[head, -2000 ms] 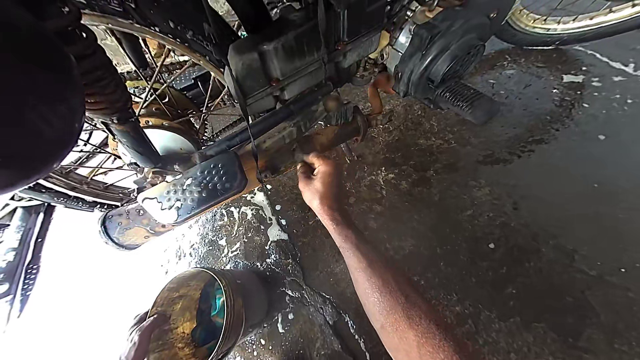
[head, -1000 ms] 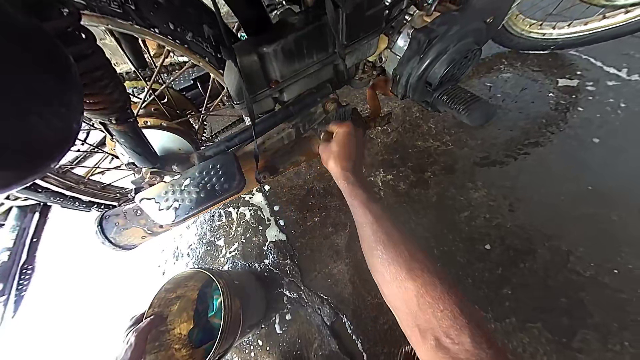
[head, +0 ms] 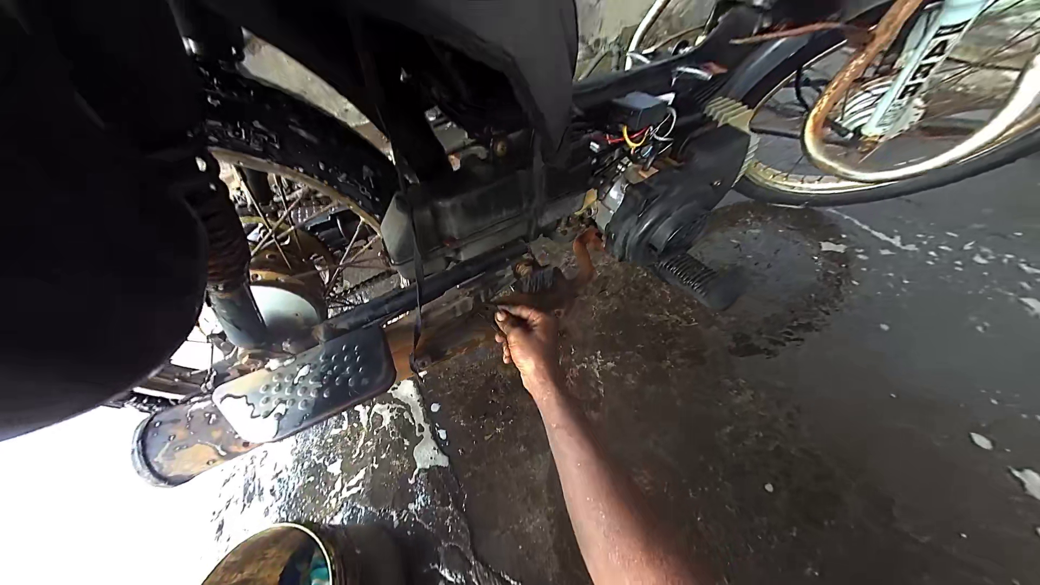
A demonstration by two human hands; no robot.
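Observation:
My right hand (head: 528, 337) is at the underside of a motorcycle, its thumb and fingers closed on a small dark thing (head: 491, 310) too hidden to name, close beside the rusty exhaust pipe (head: 447, 337). Above it runs a black frame tube (head: 422, 294). Left of the hand, a perforated heat shield (head: 313, 382), streaked with white foam, covers part of the rusty muffler (head: 183, 443). A black engine cover (head: 678, 195) and a ribbed rubber pedal (head: 695, 280) lie to the right. My left hand is out of view.
A metal bucket (head: 331, 561) with blue-green material inside stands at the bottom left on the wet, foam-spotted concrete floor (head: 796, 455). A spoked rear wheel (head: 301, 211) is at the upper left. At the upper right is another wheel (head: 812, 191); loose coloured wires (head: 638, 138) show nearby.
The view has shifted, and the bucket now sits lower, partly cut off. My left hand, earlier at the bucket's rim, has left view. My right hand has drawn back slightly from the pipe.

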